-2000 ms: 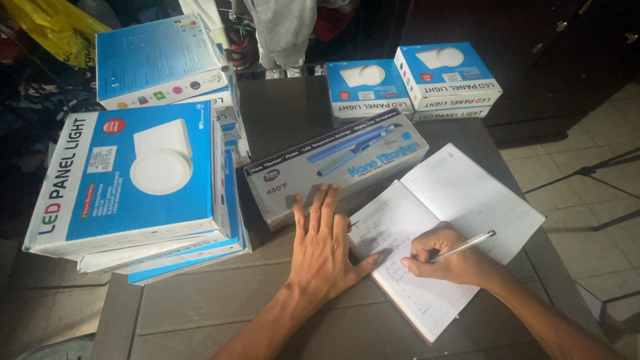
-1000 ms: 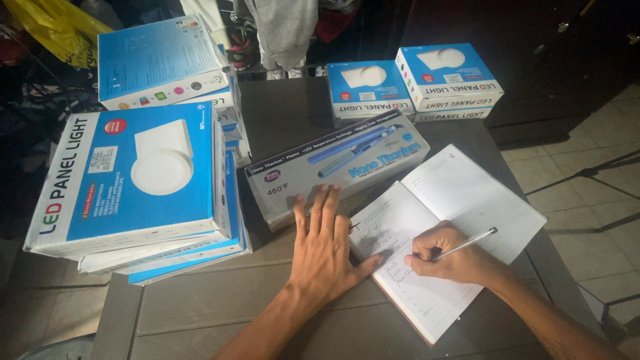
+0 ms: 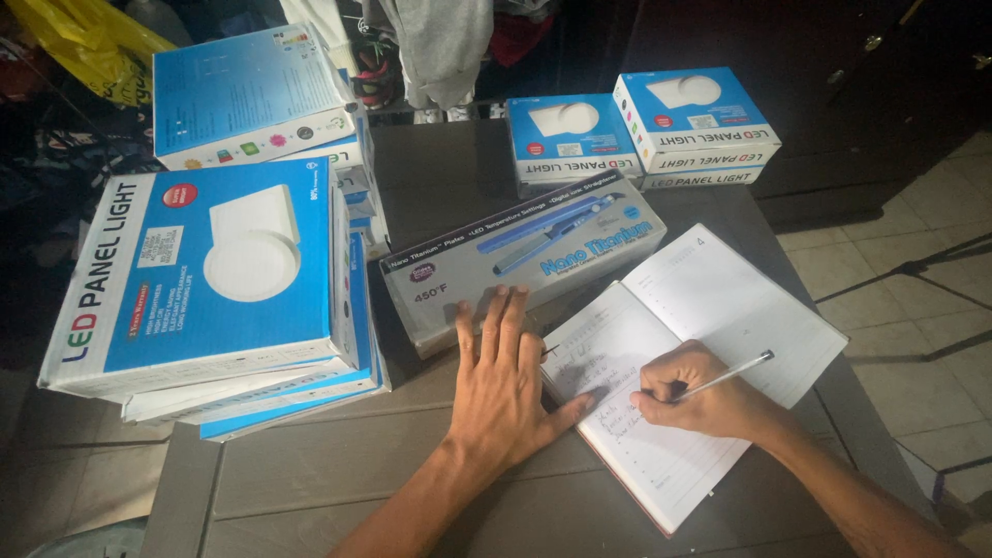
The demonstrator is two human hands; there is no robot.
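Observation:
An open notebook (image 3: 744,310) lies tilted on the grey wooden table (image 3: 325,473), its left page bearing handwriting. My right hand (image 3: 697,391) grips a clear ballpoint pen (image 3: 732,373), with the hand resting on the left page; the pen's tip is hidden behind the fingers. My left hand (image 3: 504,380) is spread flat, its thumb on the notebook's left edge and its fingertips at the front edge of a hair straightener box (image 3: 519,256). That long grey box lies just behind the notebook. A thin dark item, too small to tell, shows beside the left forefinger.
Stacked LED panel light boxes (image 3: 209,263) stand at the left, with another stack (image 3: 248,93) behind. Smaller LED panel light boxes (image 3: 573,139) sit at the table's back right. A yellow plastic bag (image 3: 85,46) and hanging clothes (image 3: 442,46) are beyond the table. Tiled floor shows at right.
My right hand has shifted slightly on the left page while keeping hold of the pen. My left hand and the boxes stay where they were.

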